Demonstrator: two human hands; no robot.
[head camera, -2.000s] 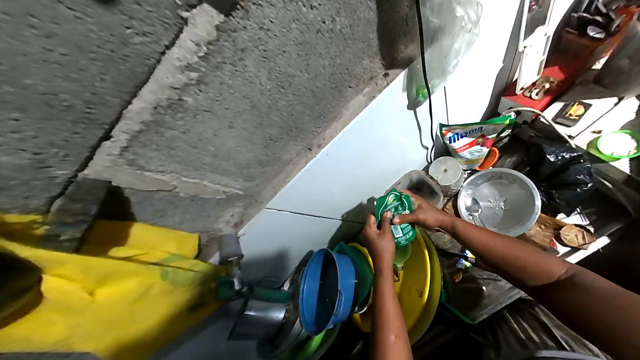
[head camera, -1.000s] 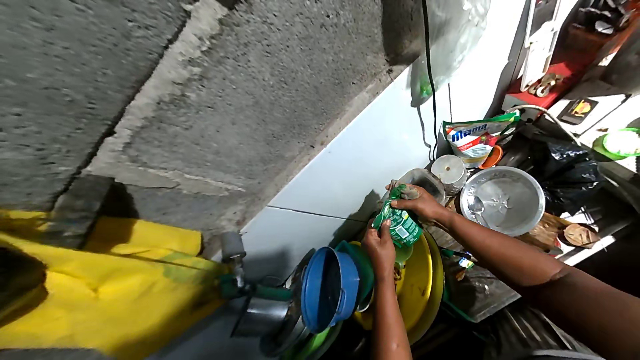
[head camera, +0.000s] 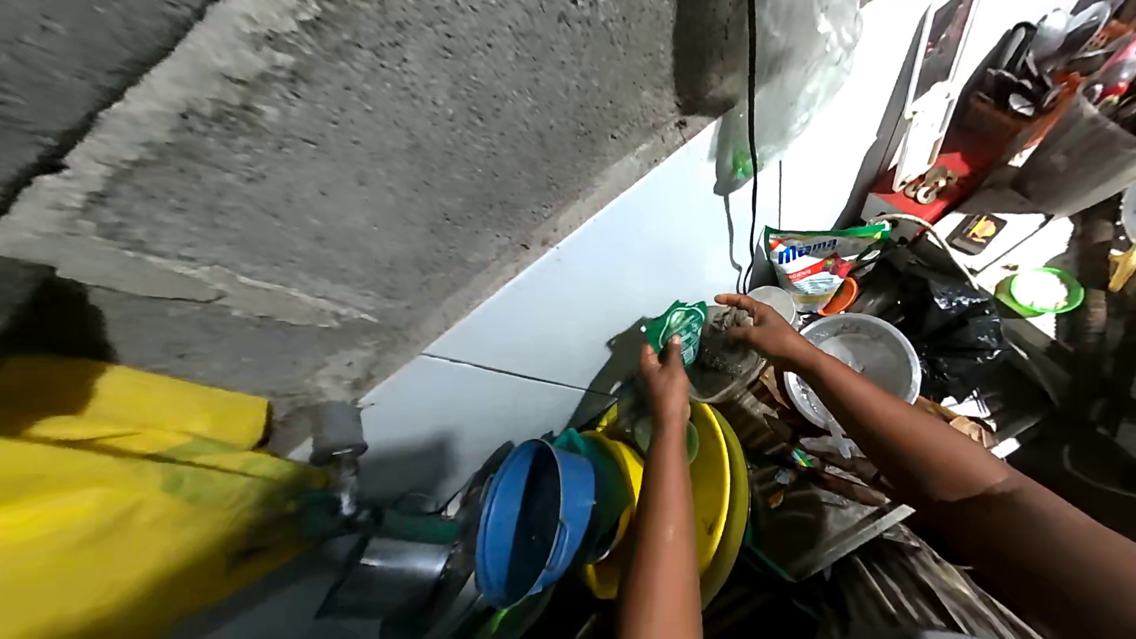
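My left hand (head camera: 667, 377) holds a green plastic packet (head camera: 678, 328) with white print, upright in front of the white wall panel. To the right of it, my right hand (head camera: 753, 327) pinches a greyish crumpled piece, perhaps a scourer (head camera: 729, 321), over a clear plastic tub (head camera: 721, 377). Below my left hand are yellow basins (head camera: 717, 497) and a blue basin (head camera: 534, 524). A metal pot (head camera: 874, 355) with a pale inside lies to the right of my right hand, and a detergent pouch (head camera: 821, 264) stands behind it.
A tap (head camera: 346, 484) projects at the lower left beside yellow sheeting (head camera: 133, 497). A black cable (head camera: 753, 142) hangs down the wall. A black plastic bag (head camera: 954, 315), a green bowl (head camera: 1069, 291) and a utensil container (head camera: 1078, 151) are on the right.
Both hands were together on the green packet; now my right hand is apart from it, over the clear tub with a greyish piece. My left hand has kept the packet.
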